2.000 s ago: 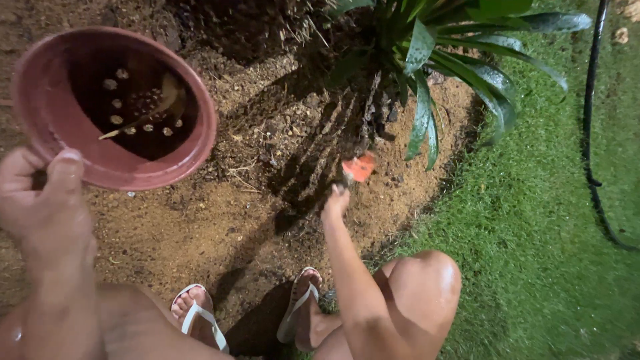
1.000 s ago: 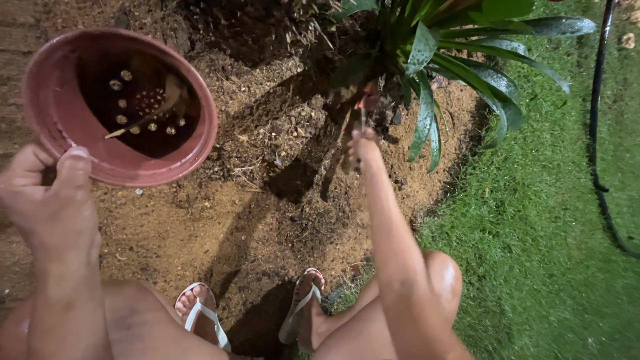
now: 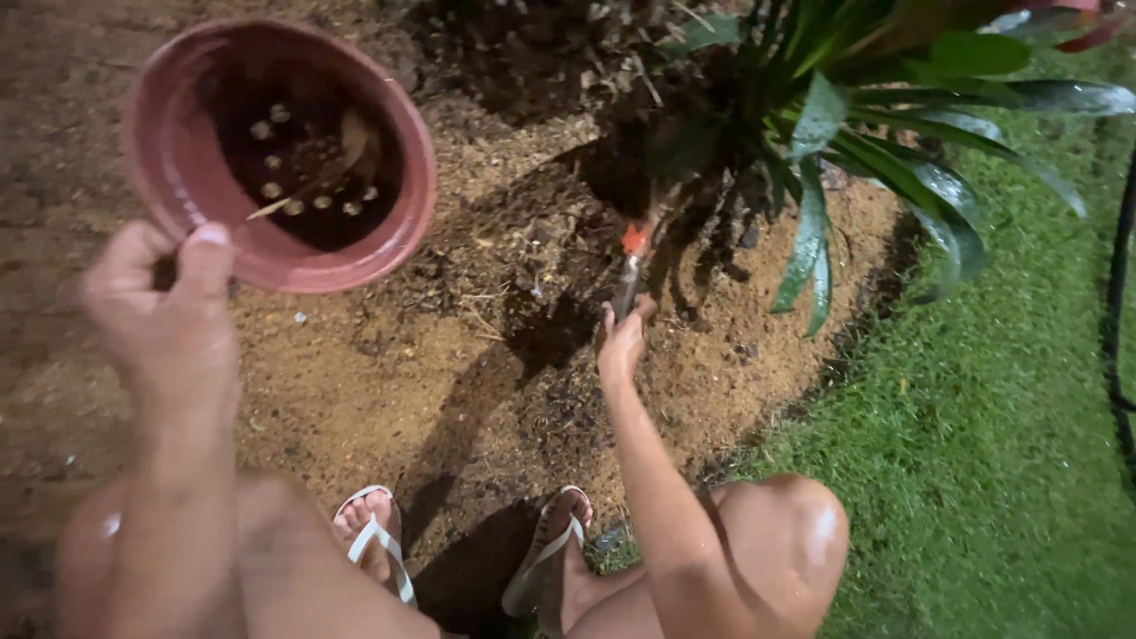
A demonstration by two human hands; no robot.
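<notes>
My left hand (image 3: 169,302) grips the rim of a reddish-brown plastic plant pot (image 3: 191,142), thumb on the near edge. The pot is tilted so its inside shows, with several holes in the bottom and a dry leaf piece (image 3: 268,209) near the thumb. My right hand (image 3: 626,342) is closed around the handle of a small garden tool (image 3: 628,282) with an orange part (image 3: 634,238) at its far end. Its working end is blurred and cannot be made out. The tool is over dark loose soil (image 3: 550,222), left of a leafy green plant (image 3: 812,133).
Green grass (image 3: 958,426) borders the sandy soil on the right. A black hose (image 3: 1120,311) runs along the right edge. My feet in white flip-flops (image 3: 382,541) rest on the soil below, between my bent knees.
My right hand first moved up with the tool to the plant's base, then came back down and to the left. My left hand keeps holding the pot.
</notes>
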